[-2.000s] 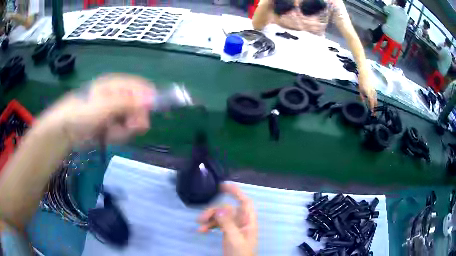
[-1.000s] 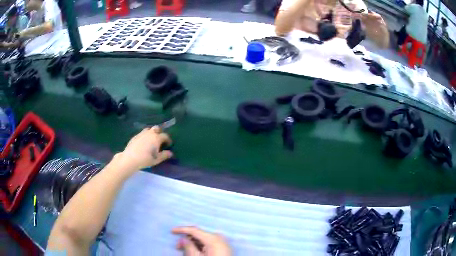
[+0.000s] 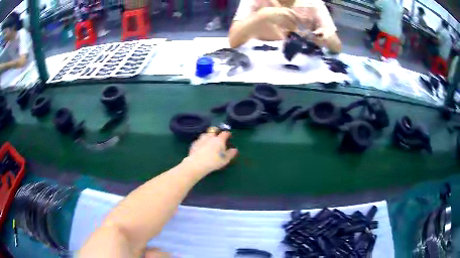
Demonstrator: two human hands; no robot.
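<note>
My left hand [image 3: 211, 151] reaches over the green belt, palm down, beside a black ear cup [image 3: 189, 124]. Its fingers are at a small black part with a shiny tip [image 3: 225, 128]; the hand covers most of it, so a firm hold cannot be told. Only a blurred sliver of my right hand [image 3: 157, 253] shows at the bottom edge, partly behind my left forearm. A black curved piece [image 3: 253, 252] lies on the white foam sheet [image 3: 207, 224]. A pile of glossy black slider covers [image 3: 330, 233] lies at the sheet's right.
More ear cups [image 3: 245, 111] and headphone parts lie along the belt [image 3: 282, 161]. A red tray [image 3: 19, 160], steel bands [image 3: 38, 214] and a yellow-black stick [image 3: 15, 233] are at left. More bands [image 3: 435, 234] are at right. A person works opposite, near a blue tub [image 3: 204, 66].
My left hand first released the headphone assembly onto the belt, then moved right to the small black part. My right hand has dropped nearly out of view. The view has shifted.
</note>
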